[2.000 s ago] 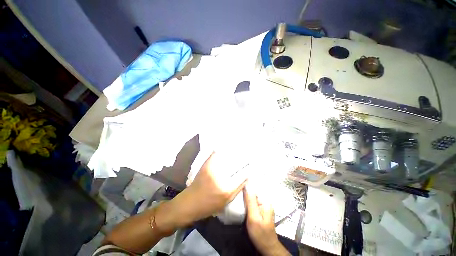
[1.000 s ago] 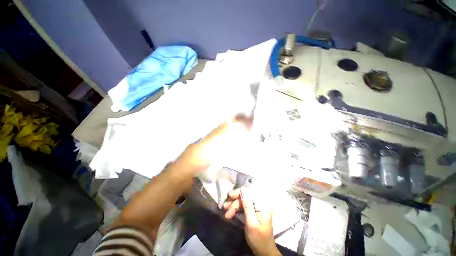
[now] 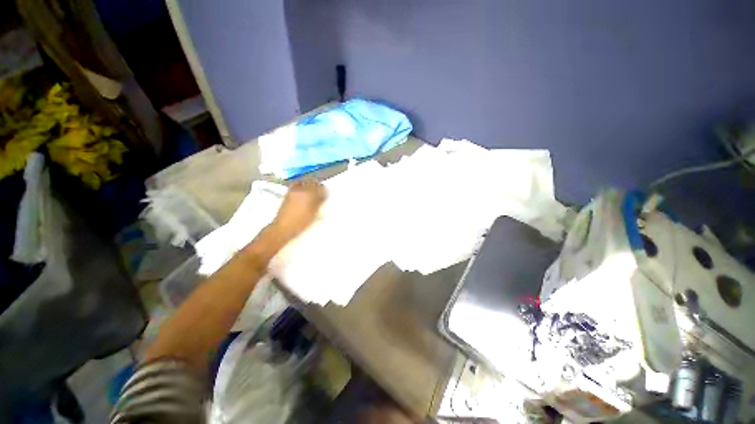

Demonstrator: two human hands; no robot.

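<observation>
White cut fabric pieces (image 3: 422, 203) lie in a glaring stack on the table left of the machine. My left hand (image 3: 300, 209) is at the stack's left end, fingers curled at a fabric edge; glare hides the fingertips. A dim skin-toned blur at the bottom edge may be part of my right hand (image 3: 385, 412); its fingers cannot be made out. The overlock machine (image 3: 699, 269) stands at the right, partly cut off. Its smooth grey plate (image 3: 505, 269) lies beside the fabric. Dark thread clippings (image 3: 584, 331) are near the needle area, which is washed out by glare.
A blue-and-white fabric bundle (image 3: 343, 137) lies against the purple-blue wall. The table's front edge (image 3: 348, 348) runs diagonally, with pale bags or material (image 3: 269, 381) below it. A yellow heap (image 3: 74, 137) and a grey cloth (image 3: 70, 290) are at the far left.
The view has turned left, so the machine sits farther right. My left hand has moved from near the needle area to the stack's left end. My right hand has left the needle area.
</observation>
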